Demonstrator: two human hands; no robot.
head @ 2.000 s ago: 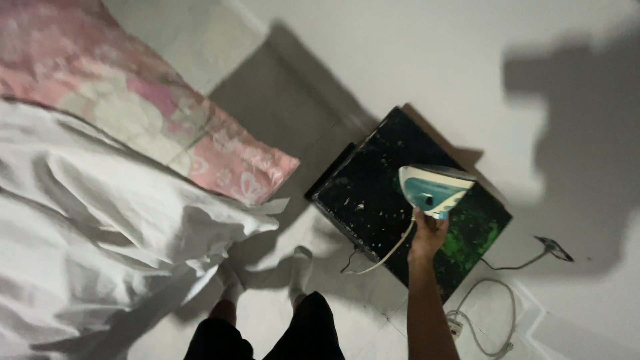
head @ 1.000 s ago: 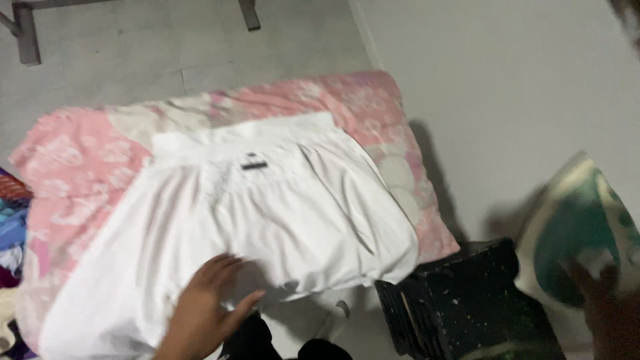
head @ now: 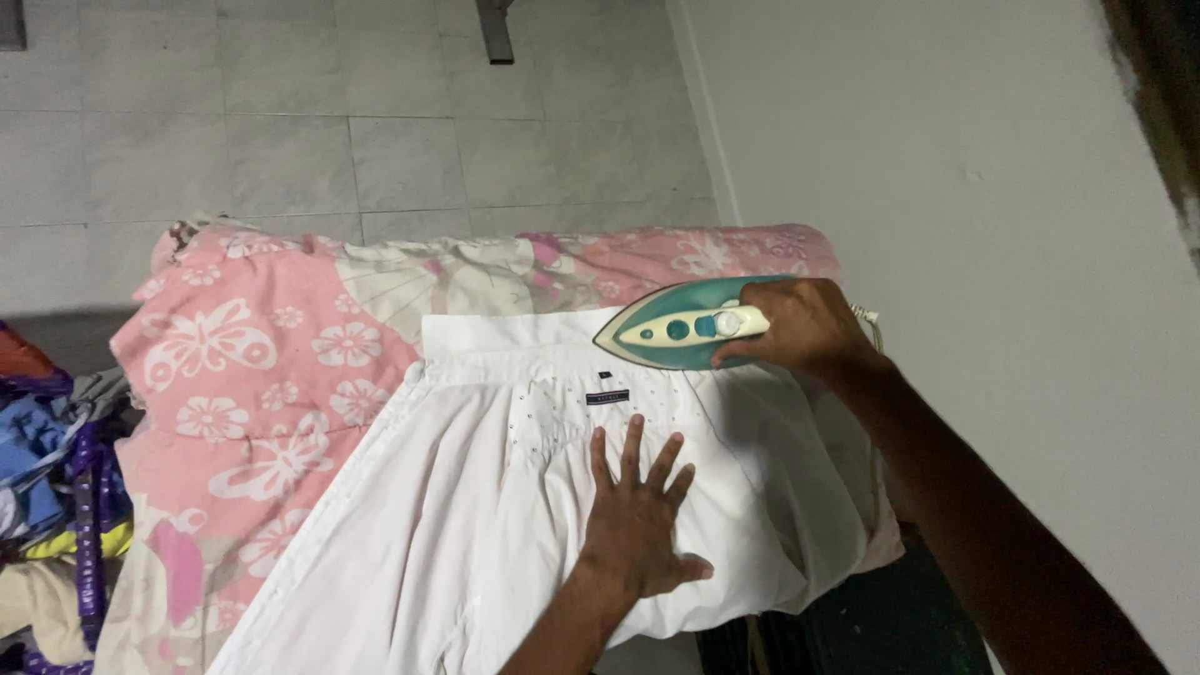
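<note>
A white shirt lies spread with its collar toward the far edge of a pink cloth printed with flowers and butterflies. My right hand grips the handle of a teal and cream clothes iron, whose tip points left over the right part of the collar. Below the shirt's dark label, my left hand rests palm down on the fabric with fingers spread, holding nothing. The iron's soleplate is hidden beneath its body.
A pile of colourful clothes is at the left. A dark stand shows below the shirt at lower right. The iron's cord is behind my right hand. A pale wall rises at the right; a metal leg stands on the tiled floor.
The iron, over the dark stand two seconds ago and at the right edge one second ago, is now at the collar. My left hand has moved onto the shirt's middle, fingers spread.
</note>
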